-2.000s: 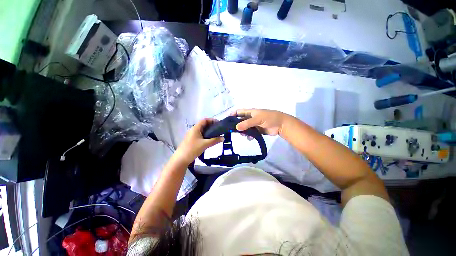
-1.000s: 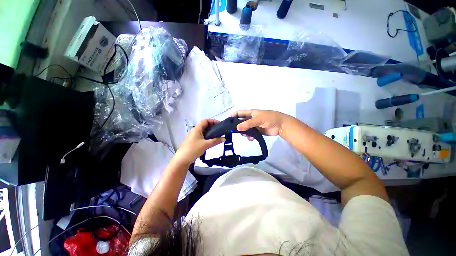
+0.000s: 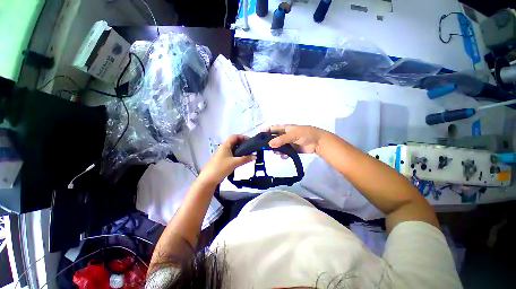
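A black head strap mount (image 3: pixel 265 182) with a dark block at its top and an open loop of bands hangs in front of my chest, over the near edge of the white table. My left hand (image 3: pixel 226 155) grips the left end of the dark block. My right hand (image 3: pixel 297 138) grips its right side, with fingers over the top. A small blue light shows on the block. The fingers partly hide the block.
White cut pieces (image 3: pixel 229 101) and crumpled clear plastic bags (image 3: pixel 170 84) lie left. The white sewing machine (image 3: pixel 452 163) is right, with blue scissors (image 3: pixel 423 189) beside it. Stacked white cloth (image 3: pixel 170 189) and a red plastic bag (image 3: pixel 93 275) are lower left.
Both hands keep their hold on the strap mount and have hardly moved. The view has shifted very slightly.
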